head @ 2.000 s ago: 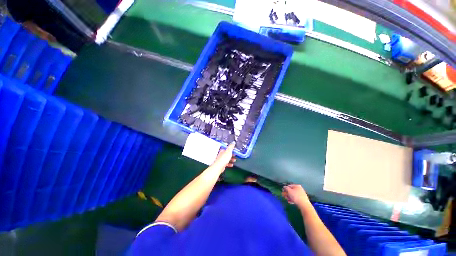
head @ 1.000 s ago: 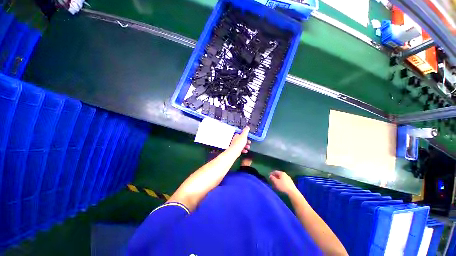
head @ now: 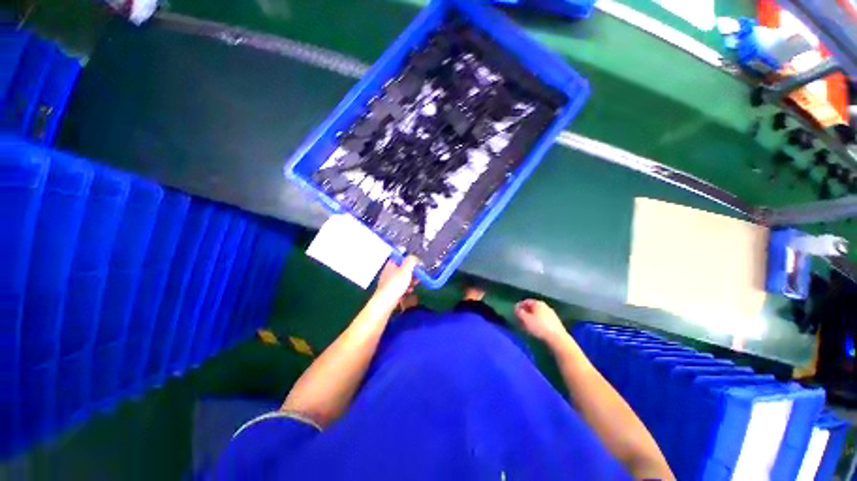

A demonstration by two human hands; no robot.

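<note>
A blue plastic tote (head: 367,81) lies at a slant on the dark green line surface (head: 188,113) in front of me. It is filled with black cabled parts (head: 423,141) with white bits among them. A white paper label (head: 350,249) sticks out over its near edge. My left hand (head: 398,275) grips the tote's near rim, right of the label; its fingers are partly hidden under the rim. My right hand (head: 537,318) hangs near my body, away from the tote, loosely curled with nothing seen in it.
Tall stacked blue totes (head: 122,301) stand at the left, and more stacked totes (head: 695,385) at the lower right. A tan board (head: 697,258) and a small blue bin (head: 787,263) lie on the line at right. Black parts (head: 799,141) lie at the far right.
The tote has turned on the line, its near end swinging left with my left hand still on the rim. My right hand stays off the tote, near my body.
</note>
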